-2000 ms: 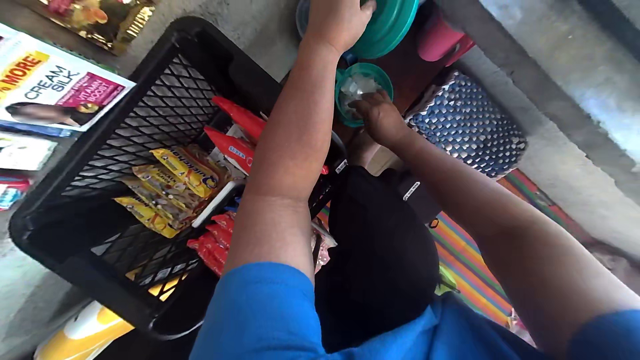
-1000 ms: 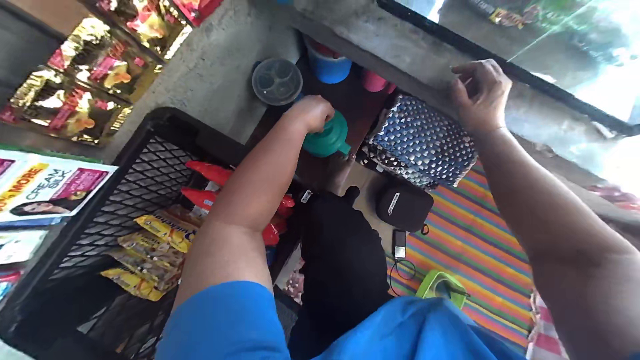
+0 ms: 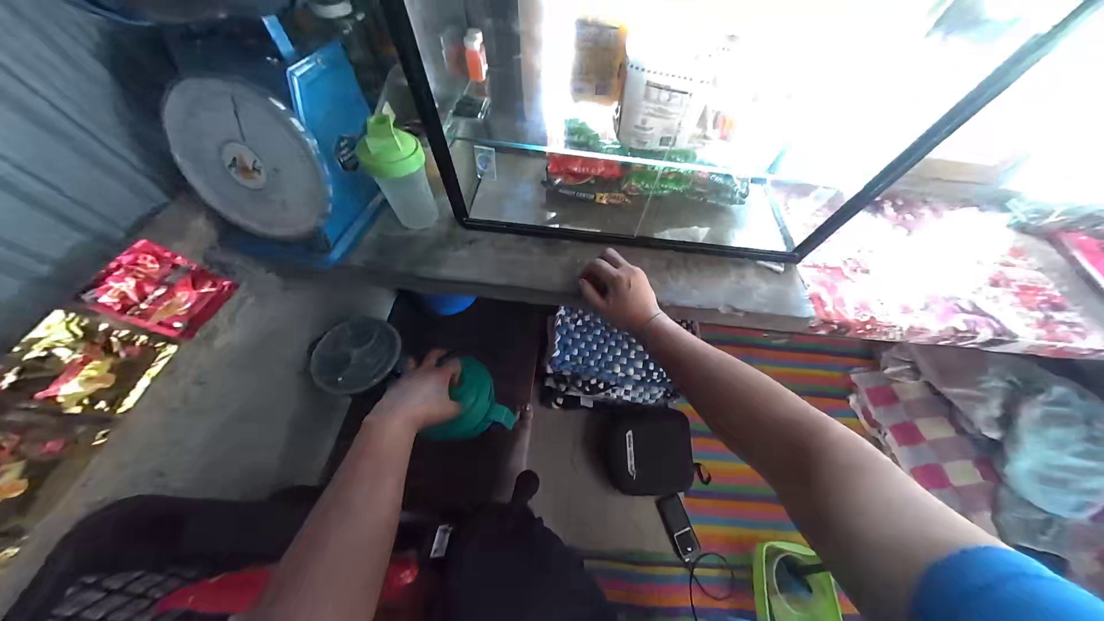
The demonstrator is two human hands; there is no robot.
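Note:
My left hand [image 3: 424, 390] rests on the left side of a green plastic lid with a spout-like tab [image 3: 470, 401], low on a dark brown surface; whether its fingers grip it is hard to tell. My right hand [image 3: 614, 289] touches the edge of the concrete ledge [image 3: 517, 267], fingers slightly curled and holding nothing visible. Left of my left hand is a round container with a clear lid [image 3: 355, 354]. Just below my right hand lies a blue and white woven mat [image 3: 604, 358].
A glass display case [image 3: 638, 237] and a blue dial scale [image 3: 323, 147] stand on the ledge beside a green-capped shaker bottle [image 3: 401, 177]. Below are a black zip case [image 3: 651, 450], a striped mat [image 3: 750, 483] and a black crate [image 3: 95, 552]. Sachets [image 3: 159, 289] hang at left.
The view has swung up toward the ledge. Two seconds ago the green bowl was uncovered with my right hand in it; since then my right hand has moved away to the ledge.

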